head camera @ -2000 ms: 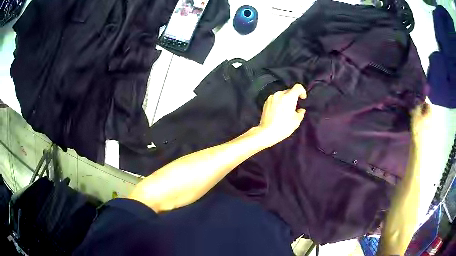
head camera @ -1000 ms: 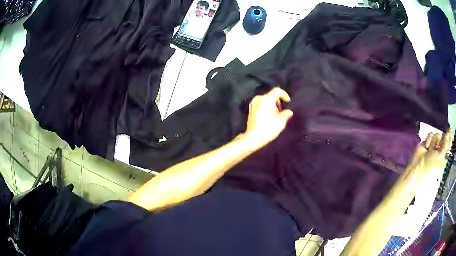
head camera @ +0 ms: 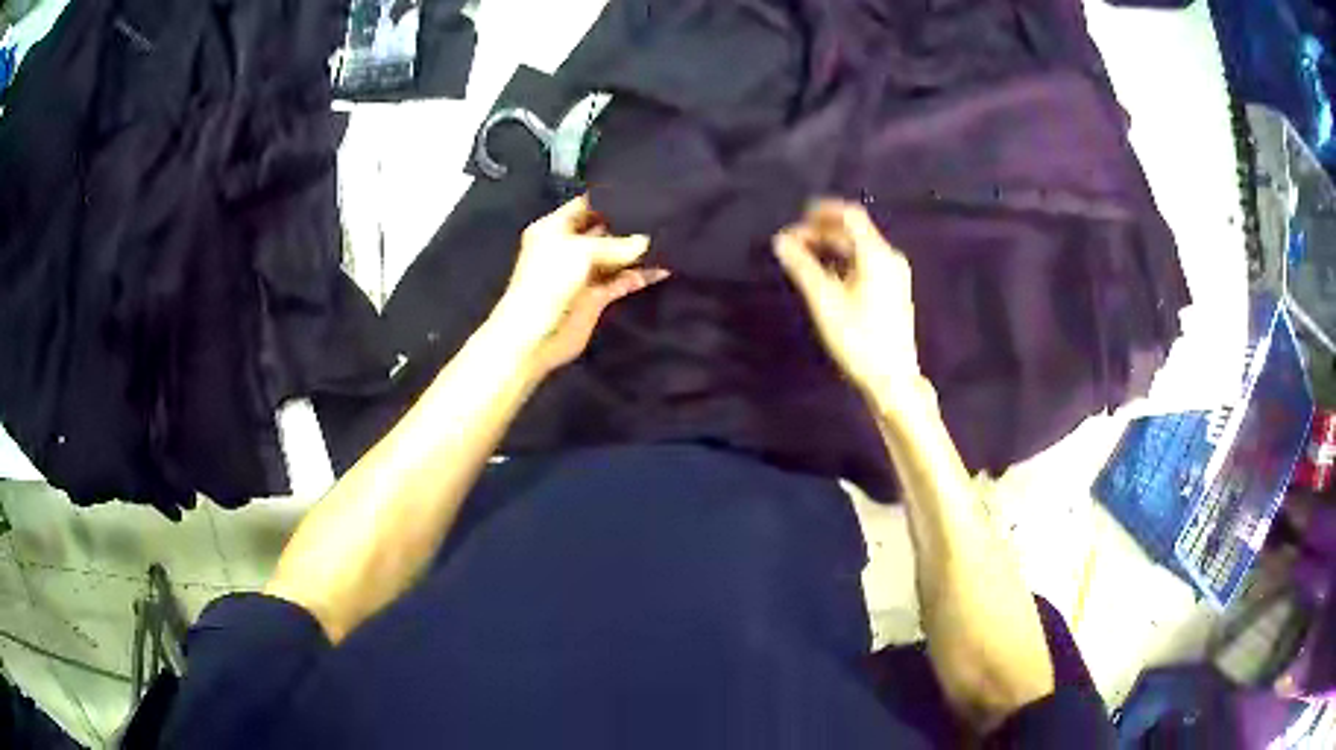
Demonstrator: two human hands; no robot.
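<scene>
A dark shirt, purplish under the light (head camera: 996, 279), lies spread in front of me. My left hand (head camera: 572, 286) is at its left part, just below a grey hanger hook and a pale curved piece (head camera: 563, 142). Its fingers are bent with dark cloth between them. My right hand (head camera: 853, 279) is over the middle of the shirt, fingers curled and blurred; whether it holds cloth or a small tool cannot be told. A row of tiny buttons runs along a strip to the right of my right hand.
A second, blacker garment (head camera: 161, 220) lies at the left. A smartphone (head camera: 378, 52) is on dark cloth at the far edge. A blue mesh basket (head camera: 1238, 469) is at the lower right beside the white table. Dark cloth is low at the left, beside a thin metal frame.
My right hand has come from the shirt's right edge to its middle. My left hand now has its fingers spread wider, near the hanger. The view has shifted; the blue thread cone is out of sight.
</scene>
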